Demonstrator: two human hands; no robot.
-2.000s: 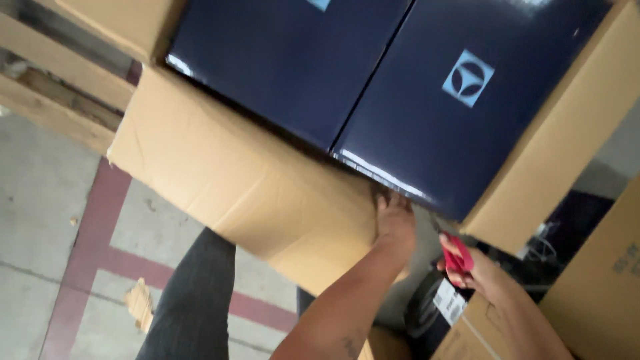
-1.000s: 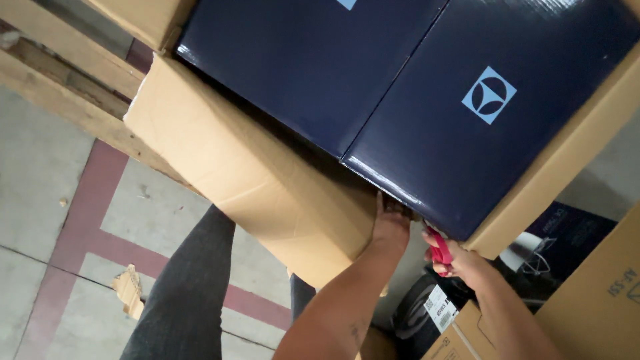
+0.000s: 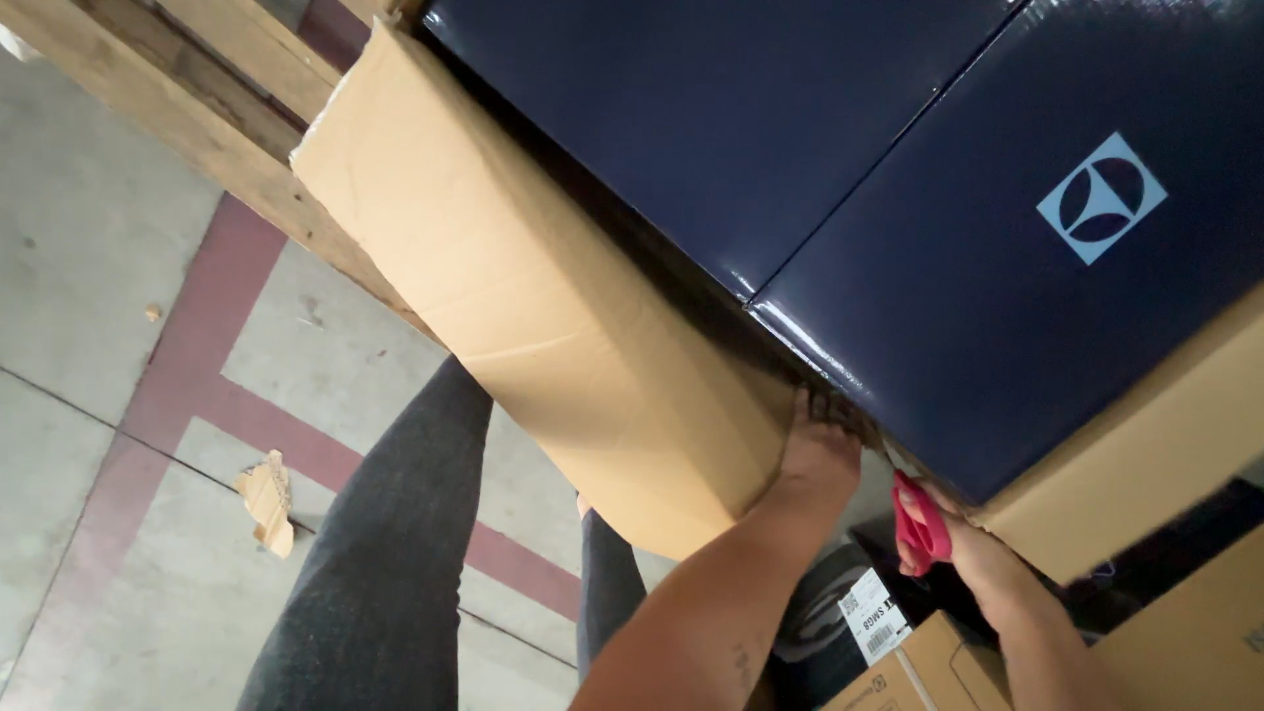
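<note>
My left hand [image 3: 825, 439] grips the edge of a folded-out cardboard flap [image 3: 583, 336], its fingertips partly hidden beside the dark blue boxes. My right hand [image 3: 928, 523] holds scissors with red handles [image 3: 920, 528], their blades pointing up and left at the carton's corner, just right of my left hand. Two glossy dark blue boxes [image 3: 671, 118] [image 3: 997, 296] lie side by side inside the large carton; the right one bears a light blue emblem. Another wall of the carton [image 3: 1136, 444] runs along their lower right side.
A wooden pallet [image 3: 247, 138] lies at the upper left. A torn cardboard scrap [image 3: 267, 502] is on the concrete floor [image 3: 89, 296] with red painted lines. Brown boxes [image 3: 1195, 612] and a black item with a white label [image 3: 874, 612] stand at the lower right. My legs are below the flap.
The flap has swung outward from the blue boxes, widening the dark gap between them. The scissors have moved in to the carton's corner, close to my left hand. The view has come nearer.
</note>
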